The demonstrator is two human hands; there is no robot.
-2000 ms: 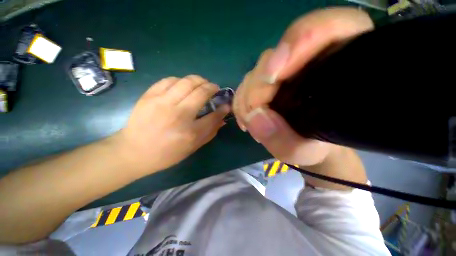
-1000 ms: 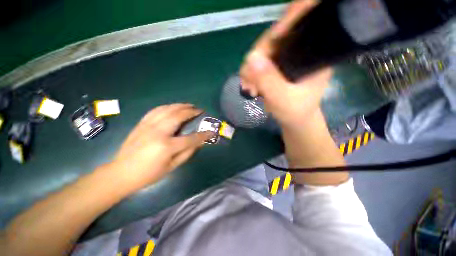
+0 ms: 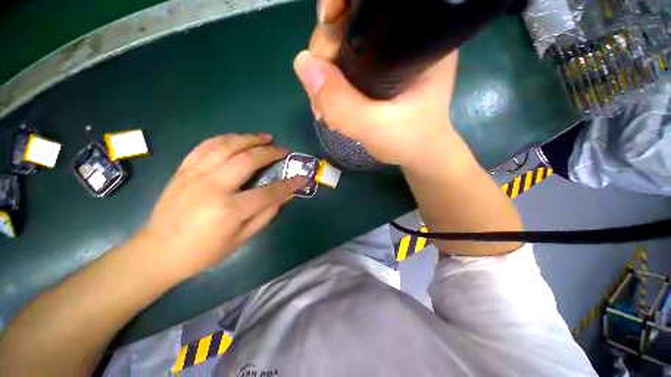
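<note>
A small square watch housing (image 3: pixel 300 175) with a pale rim lies on the green bench top (image 3: pixel 243 81). A white and yellow battery (image 3: pixel 328 174) lies at its right side. My left hand (image 3: pixel 221 195) is on the housing, a fingertip on its inside and other fingers around its left edge. My right hand (image 3: pixel 368 110) grips a thick black electric screwdriver (image 3: pixel 412 37) above and to the right of the housing; its tip is hidden. A round dotted screw dish (image 3: pixel 342 149) is partly hidden under my right hand.
More housings with batteries lie at the left, one whole unit (image 3: pixel 99 171) nearest. A pale rail (image 3: pixel 110 46) curves along the far side. Clear trays of slim parts (image 3: pixel 607 70) are at the upper right, beside another person's sleeve (image 3: pixel 622 158). A black cable (image 3: pixel 588 235) runs right.
My right hand and the screwdriver have moved up and left from the lower position beside the housing two seconds ago, uncovering the housing, battery and dish. The view has shifted. My left hand stays at the housing.
</note>
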